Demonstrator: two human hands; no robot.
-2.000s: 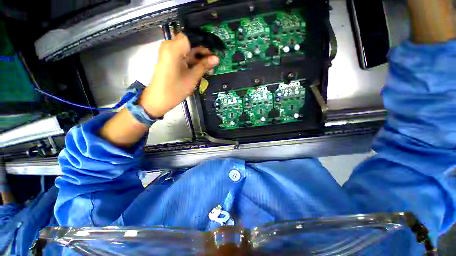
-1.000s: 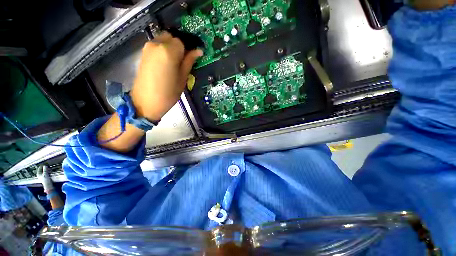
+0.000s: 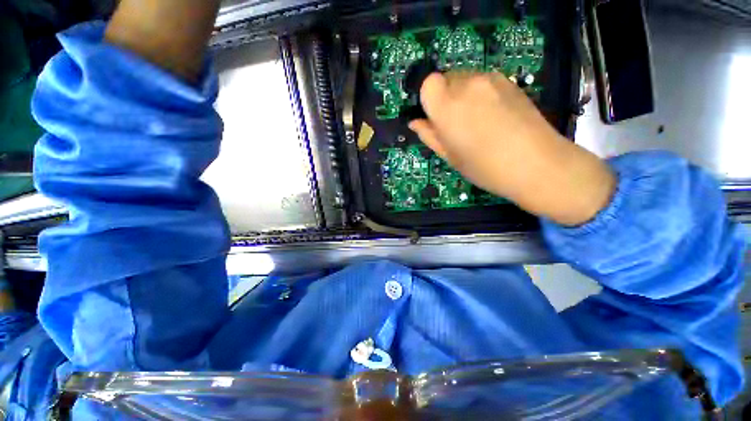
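Green circuit boards (image 3: 406, 177) lie in two rows in a black carrier (image 3: 379, 215) in front of me. My right hand (image 3: 478, 123) is over the carrier, reaching in from the right, and covers parts of both rows. Its fingertips, with dark covers or a dark part at them, are at the upper-left boards; whether it holds anything cannot be told. My left forearm reaches up past the top edge at the upper left, and the left hand is out of the picture.
A dark flat rectangular device (image 3: 623, 62) lies on the steel bed right of the carrier. A silver conveyor rail (image 3: 461, 252) runs along my side. Bare steel (image 3: 259, 148) shows left of the carrier.
My left hand has left the carrier and gone up out of view. My right hand has come in from the upper right over the boards. The view has shifted.
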